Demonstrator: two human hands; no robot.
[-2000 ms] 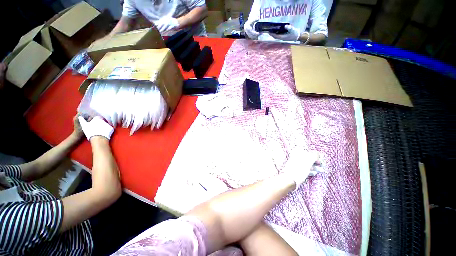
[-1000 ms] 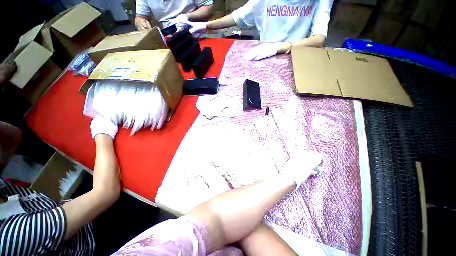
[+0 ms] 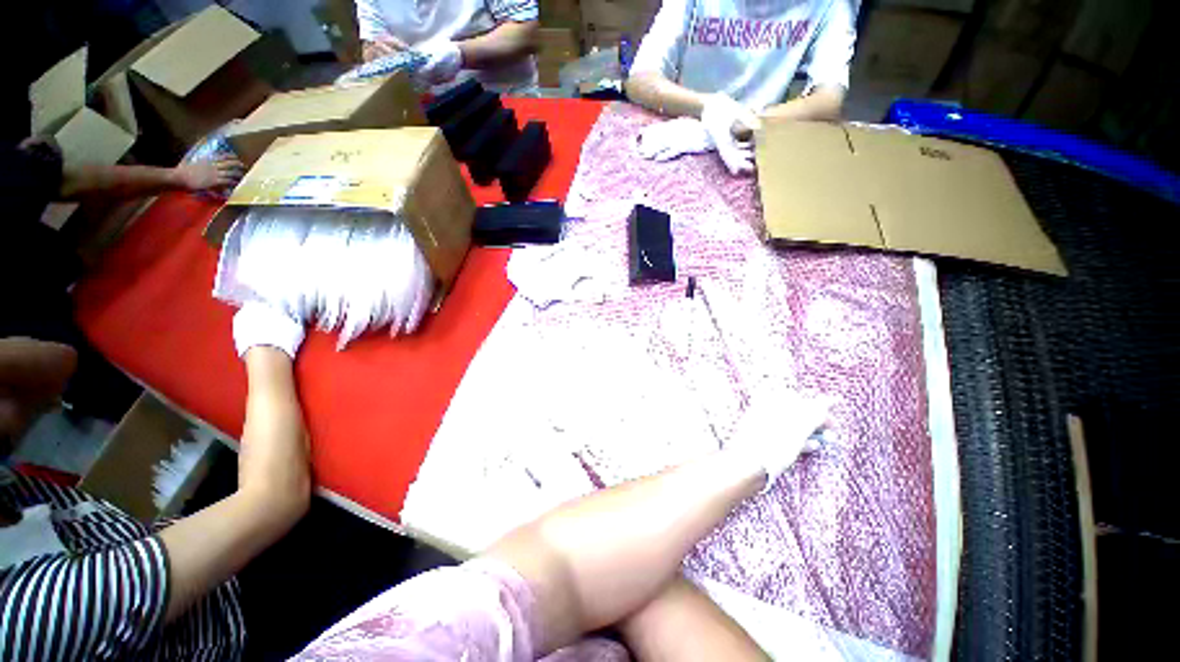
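My left hand, in a white glove washed out by glare, rests on the shiny pinkish bubble wrap right of centre. No object shows in it, and its fingertips look slightly apart. My left forearm crosses over my other forearm, whose hand is out of the picture or hidden. A black housing stands on the wrap beyond my left hand, with a small dark stick beside it. A crumpled white cloth lies to its left. Another black housing lies on the red cover.
A cardboard sheet overlaps the dark conveyor at right. An open carton of white bags sits at left, beside several black housings. A striped-sleeved person's gloved hand touches the bags. Two people stand across the table.
The person across in the lettered shirt set down the black piece and now has both hands near the cardboard's left edge. A bare hand appears behind the carton. My left hand barely moved.
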